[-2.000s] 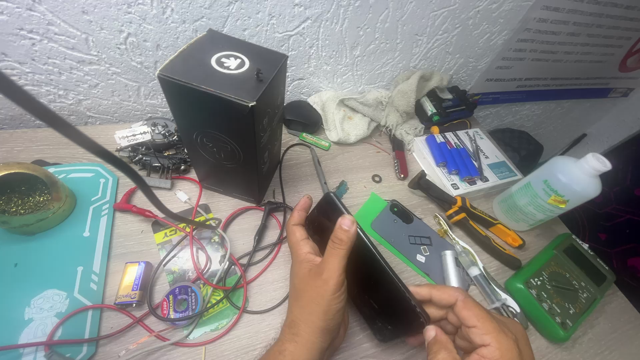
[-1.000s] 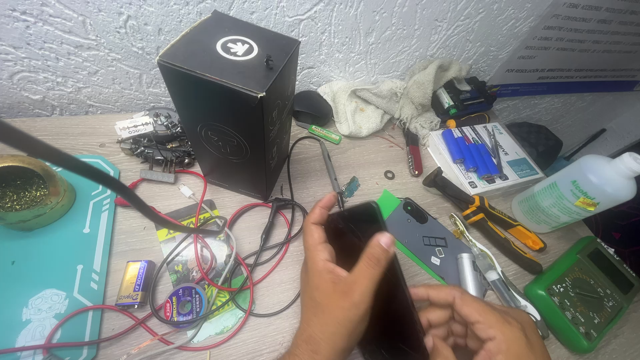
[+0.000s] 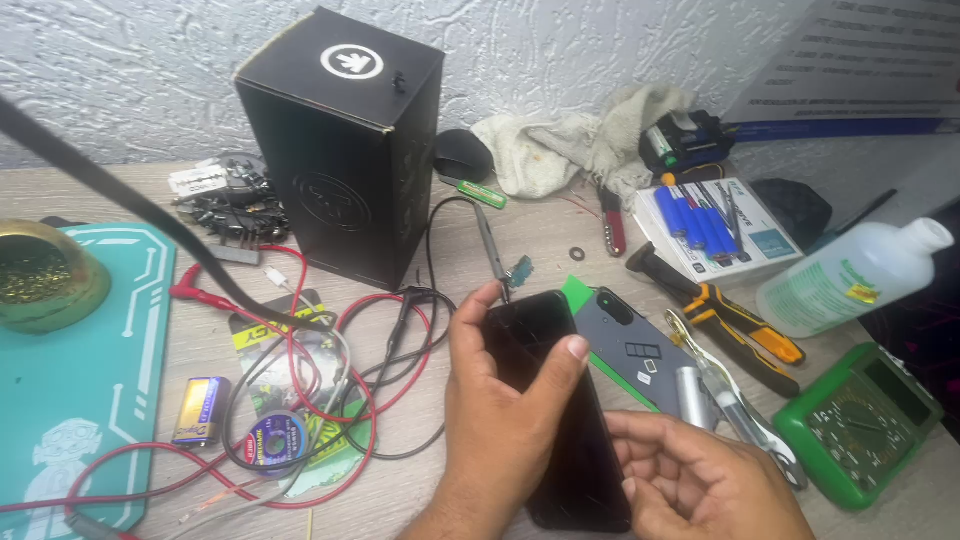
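Note:
A black smartphone (image 3: pixel 559 450) with a dark screen lies slanted between my hands. My left hand (image 3: pixel 502 412) grips its upper part, thumb across the glass and fingers at the left edge. At the lower right edge, the bent fingers and thumb of my right hand (image 3: pixel 690 472) touch the phone; how firmly they hold it cannot be told. Beside it, to the right, lies a grey phone back cover (image 3: pixel 626 345) over a green sheet (image 3: pixel 576 294). Just above the phone are a grey test probe (image 3: pixel 491 244) and a small teal circuit piece (image 3: pixel 520 271).
Red and black test leads (image 3: pixel 373 397) tangle at left around a solder wick spool (image 3: pixel 277 442) and a 9-volt battery (image 3: pixel 202 410). A tall black box (image 3: pixel 337 165) stands behind. Cutting pliers (image 3: pixel 712 315), a plastic bottle (image 3: pixel 847 277) and a green multimeter (image 3: pixel 855 427) are at right.
The phone's top end shows more fully past my left fingers than two seconds ago. My left hand still grips it, with the right hand beside its lower edge.

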